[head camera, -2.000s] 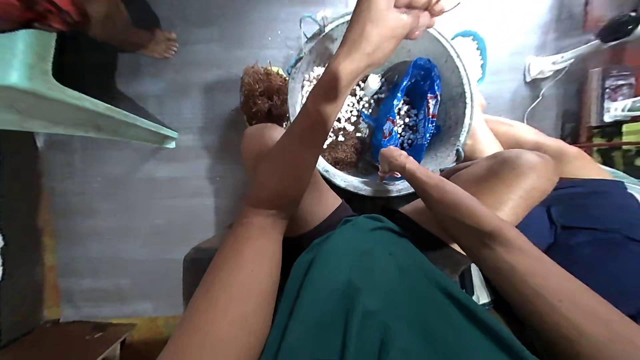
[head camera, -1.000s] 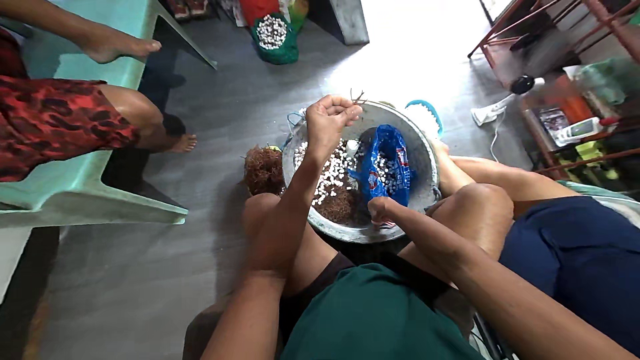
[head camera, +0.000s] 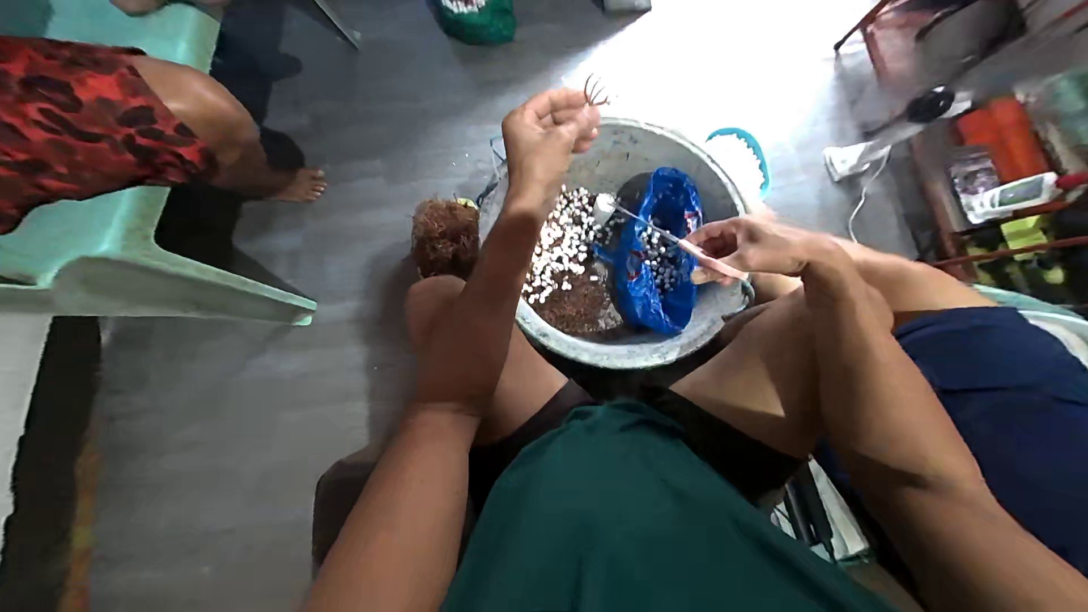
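Observation:
My left hand (head camera: 552, 132) is raised above the far left rim of a large metal basin (head camera: 629, 353), pinching a few thin brown strands (head camera: 595, 90) between thumb and fingers. My right hand (head camera: 727, 248) holds a spoon (head camera: 650, 225) by its pinkish handle over a blue plastic bag (head camera: 659, 313). The spoon's white-looking head is above the basin's middle. Small white pieces (head camera: 561, 246) lie loose in the basin, beside a clump of brown fibres (head camera: 578, 306). More small pieces are in the bag.
A bundle of brown fibres (head camera: 445, 236) stands left of the basin. A teal-rimmed container (head camera: 761, 157) of white pieces is beyond it. At left, a person's leg (head camera: 204, 102) extends from a green plastic bench (head camera: 195, 276). A cluttered shelf (head camera: 1003, 208) and another person's dark blue clothing (head camera: 994, 408) are at right.
My right hand, earlier at the near edge of the blue bag, is now at its right side with a spoon in it. My left hand still holds thin strands aloft.

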